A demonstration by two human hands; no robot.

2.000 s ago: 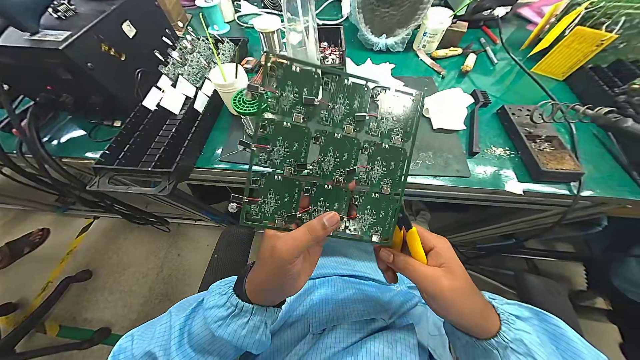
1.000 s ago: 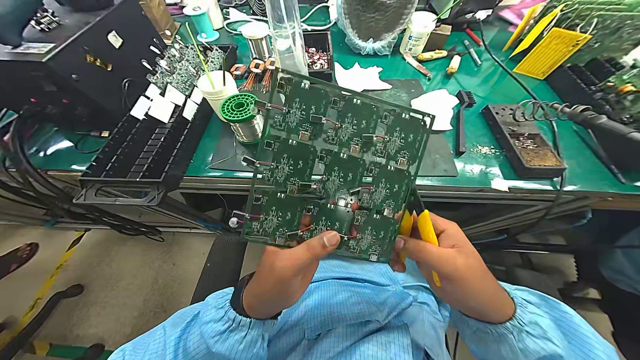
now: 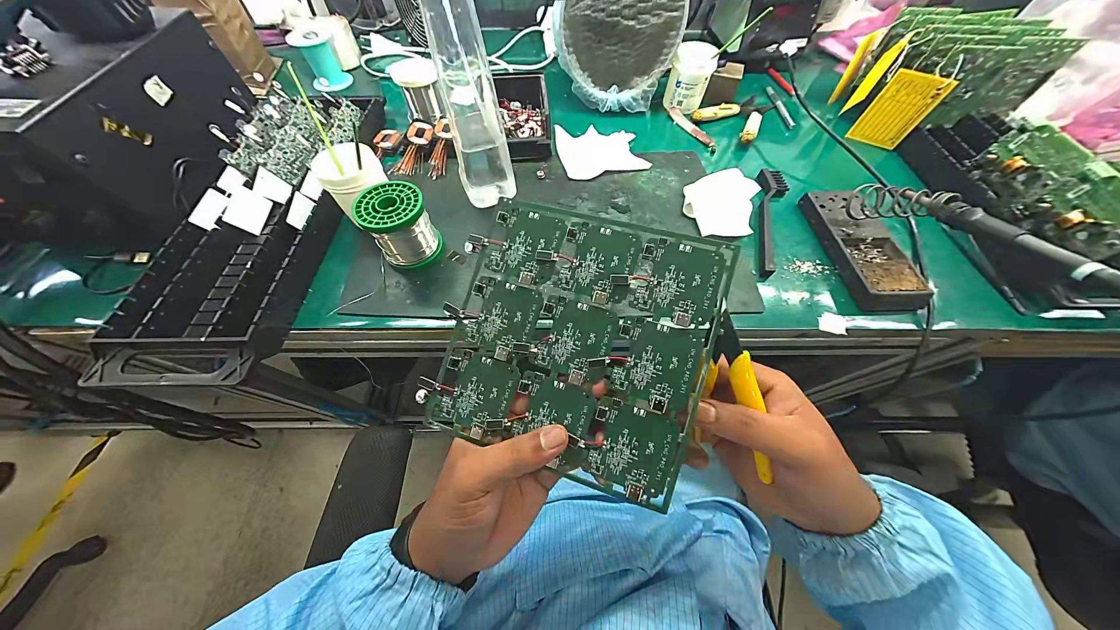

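A panel of several joined green circuit boards [image 3: 573, 350] is held tilted over my lap, its near part beyond the bench edge. My left hand [image 3: 490, 499] grips its lower left edge, thumb on the top face, fingers underneath. Small components with red and black wires stand on the boards, some jutting past the left edge. In my right hand [image 3: 770, 437] is a hand tool with yellow handles [image 3: 749, 411], probably pliers or cutters; its dark head is partly hidden by the panel's right edge. The right thumb rests by that edge.
A solder wire spool [image 3: 407, 232] and a white cup [image 3: 346, 175] stand left of the panel, near a black slotted rack [image 3: 197, 289]. A clear tube [image 3: 472, 114] lies behind. Rightward are a black brush [image 3: 767, 219], a soldering iron stand [image 3: 862, 254] and its iron [image 3: 971, 219].
The panel has come lower and nearer to my body, showing more of the dark mat and the solder spool behind it. Both hands keep their holds.
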